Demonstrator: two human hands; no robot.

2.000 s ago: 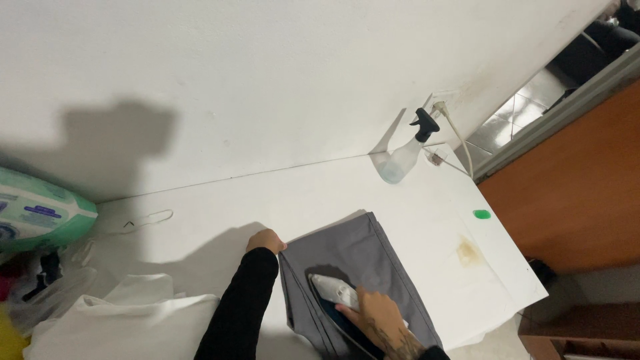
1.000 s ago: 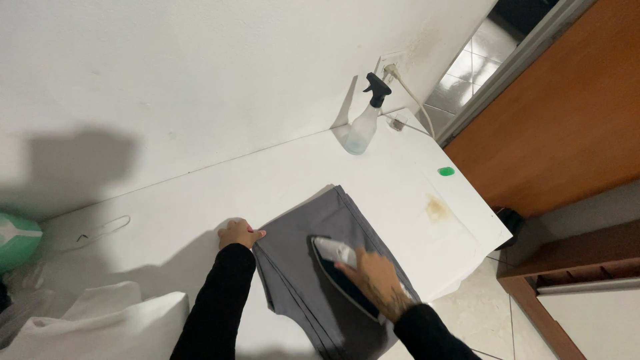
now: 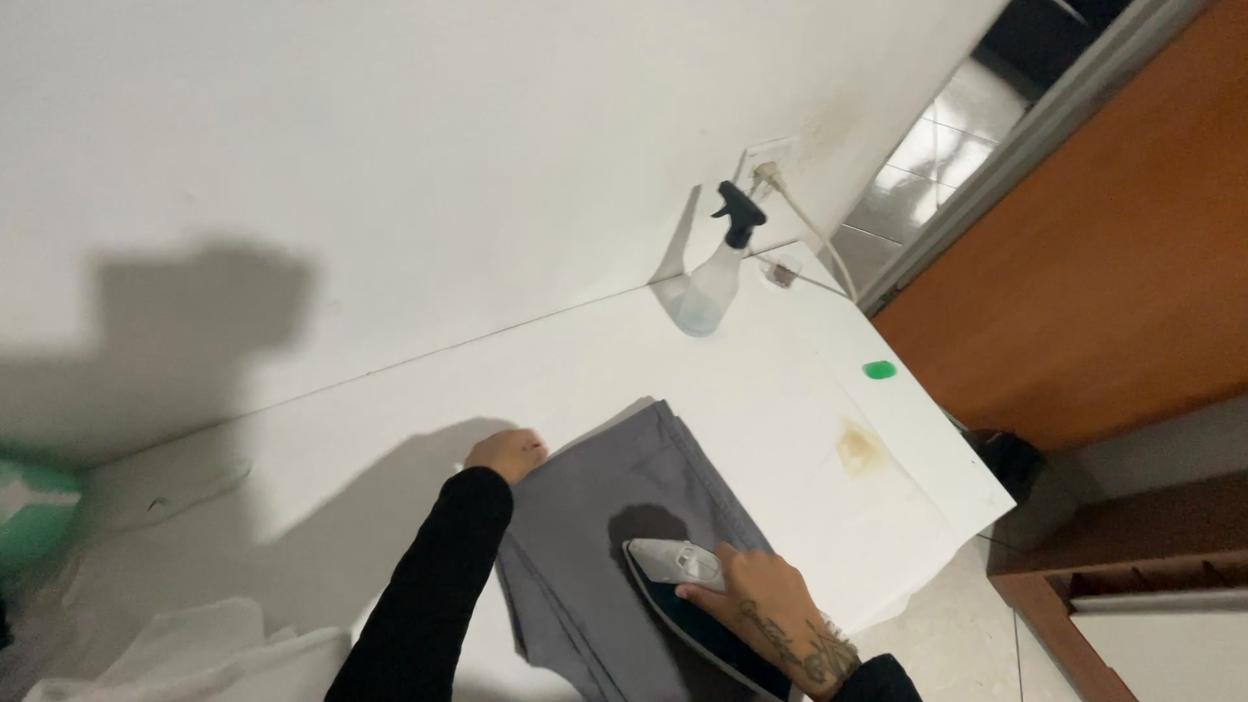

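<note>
Grey folded trousers (image 3: 604, 507) lie flat on a white tabletop (image 3: 780, 409). My right hand (image 3: 765, 590) grips the handle of a clothes iron (image 3: 678, 565), white above and dark below, whose sole rests on the grey cloth with its tip toward the upper left. My left hand (image 3: 507, 453) is at the upper left corner of the cloth, fingers curled; whether it pinches the fabric is hard to tell. Behind the cloth a translucent spray bottle (image 3: 712, 288) with a black trigger head stands near the wall, holding some liquid.
A cord and plug (image 3: 770, 175) sit in a wall socket behind the bottle. White fabric (image 3: 205, 648) lies at lower left, near a green package (image 3: 39, 507) and a wire hanger (image 3: 195, 497). A green spot (image 3: 879, 370) and a brownish stain (image 3: 860, 448) mark the tabletop's right side.
The iron has stayed on the grey cloth in my right hand throughout, with small shifts. My left hand remains near the cloth's upper left corner. The view has swung to the right.
</note>
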